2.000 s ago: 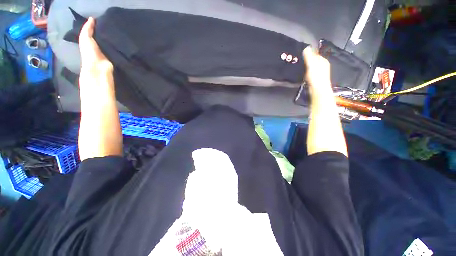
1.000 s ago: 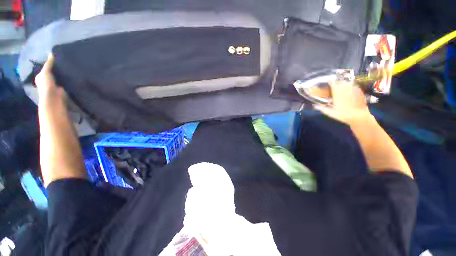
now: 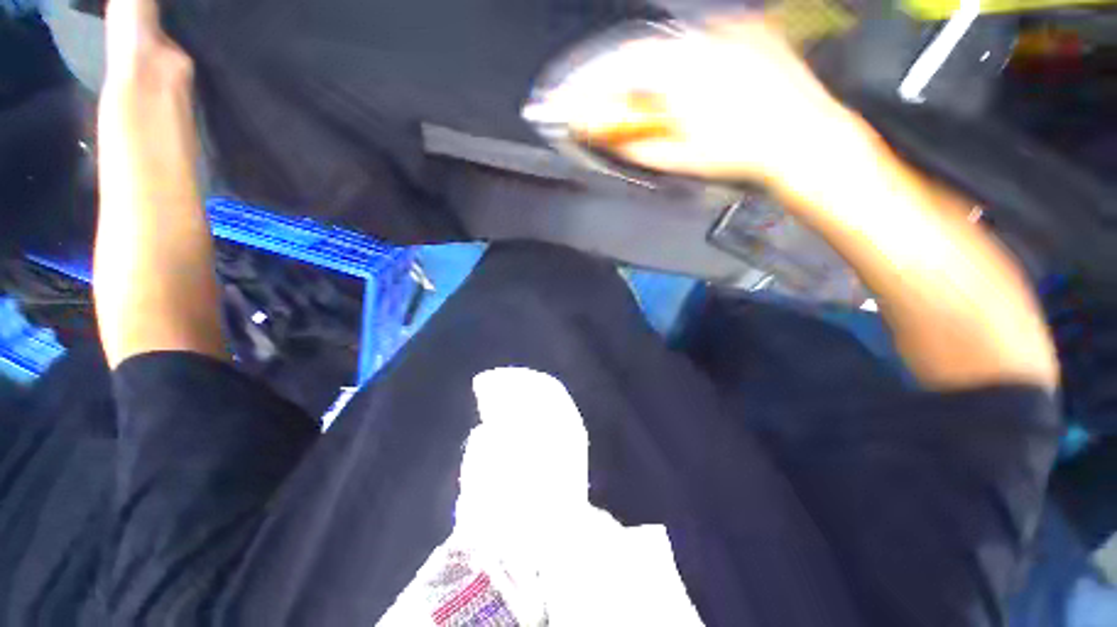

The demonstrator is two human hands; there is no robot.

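The dark jacket sleeve (image 3: 331,74) lies along the grey padded ironing table (image 3: 527,211), cut off by the top edge. My right hand (image 3: 723,104) is closed around the handle of the steam iron (image 3: 600,92). The iron is blurred and sits over the right part of the sleeve, whose buttons do not show. My left hand (image 3: 147,55) is at the sleeve's left end. Its fingers are cut off by the top edge, so its grip is not visible.
A blue plastic crate (image 3: 382,288) with dark pieces stands below the table at left. An iron rest (image 3: 778,239) is at the table's right end, under my right forearm. A yellow hose (image 3: 943,6) and a white strip (image 3: 941,52) show at upper right. White cloth (image 3: 527,472) covers my lap.
My right hand first let go of the sleeve, then took the iron at the right, and has now carried it left over the sleeve. The view has shifted, pushing the table upward.
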